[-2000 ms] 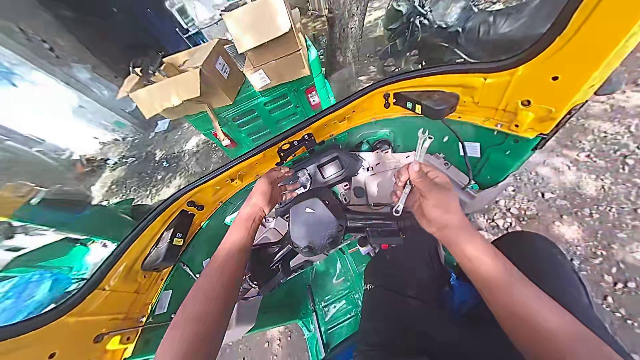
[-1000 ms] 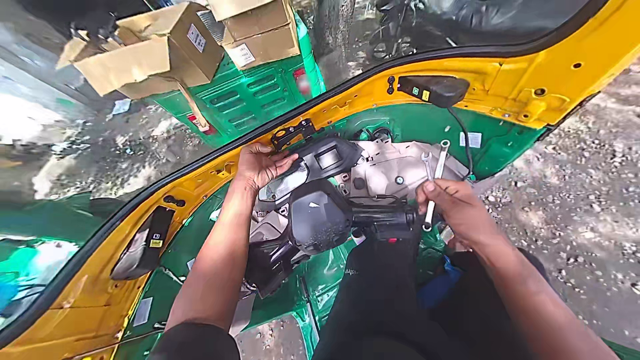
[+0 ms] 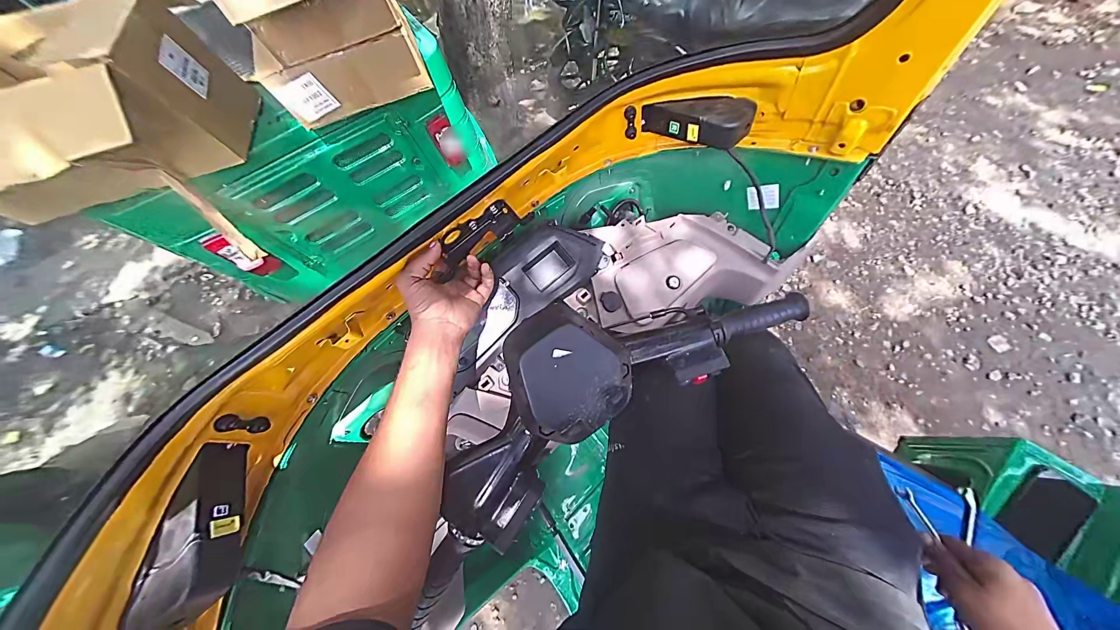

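Note:
My left hand (image 3: 446, 284) reaches up to a black bracket (image 3: 477, 234) on the yellow windshield frame, its fingers curled around the bracket's lower end; how firmly they hold it I cannot tell. Beside that hand is the dark instrument cluster (image 3: 551, 268) of an auto-rickshaw. Below it sits the black handlebar cover (image 3: 569, 372), with a rubber grip (image 3: 768, 315) to its right. At the lower right, my right hand (image 3: 984, 577) is closed on metal wrenches (image 3: 917, 509), over a blue surface (image 3: 888, 490) beside my leg.
A green vehicle body (image 3: 350, 197) with cardboard boxes (image 3: 188, 96) on it stands beyond the windshield. Black housings (image 3: 700, 121) are fixed at both sides of the yellow frame (image 3: 814, 83). A beige dashboard panel (image 3: 674, 262) lies under the frame. Stony ground (image 3: 989, 289) spreads at right.
My right hand has moved with the wrenches from above the dashboard down to the lower right. My left hand has shifted from beside the instrument cluster onto the black bracket.

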